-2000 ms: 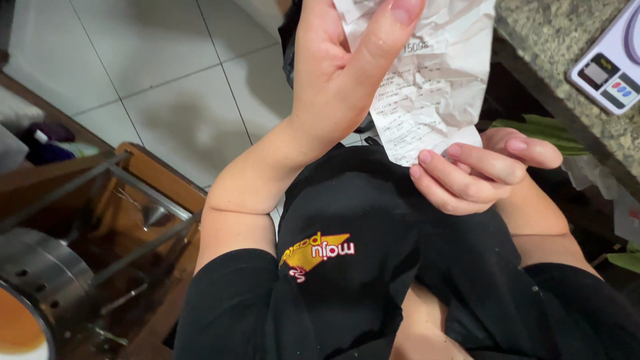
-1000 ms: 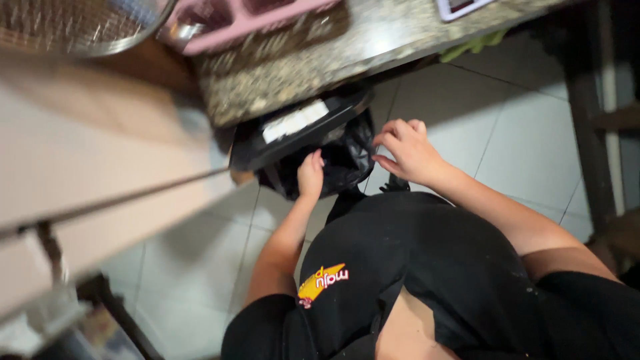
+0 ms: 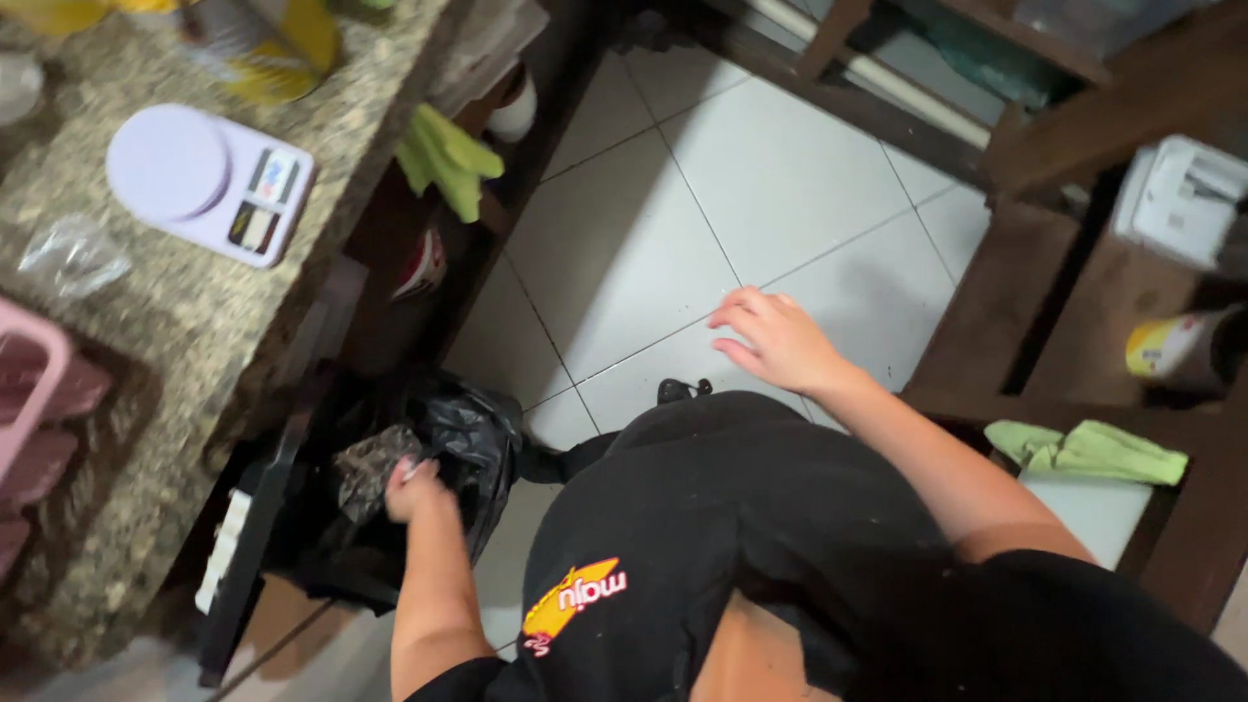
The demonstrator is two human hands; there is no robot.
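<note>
My left hand (image 3: 419, 487), blurred, pinches a piece of crumpled clear plastic (image 3: 375, 470) over the mouth of a bin lined with a black plastic bag (image 3: 483, 429). The bin's black lid or flap (image 3: 283, 522) is raised on its left side, beside the counter. My right hand (image 3: 775, 336) hovers over the tiled floor in front of my black shirt, its fingers slightly curled and apart, holding nothing. The paper bearing print from the earlier view is not visible.
On the granite counter (image 3: 185, 331) at left are a lilac kitchen scale (image 3: 210, 180), clear plastic wrap (image 3: 73, 255) and a pink tray (image 3: 39, 390). A green cloth (image 3: 448, 161) hangs by the counter's edge. Dark wooden shelving (image 3: 994, 302) with another green cloth (image 3: 1102, 453) stands at right.
The printed paper, in both my hands two seconds ago, has left them. My left hand now has clear plastic at the bin; my right hand has moved away from the bin. The view has turned strongly.
</note>
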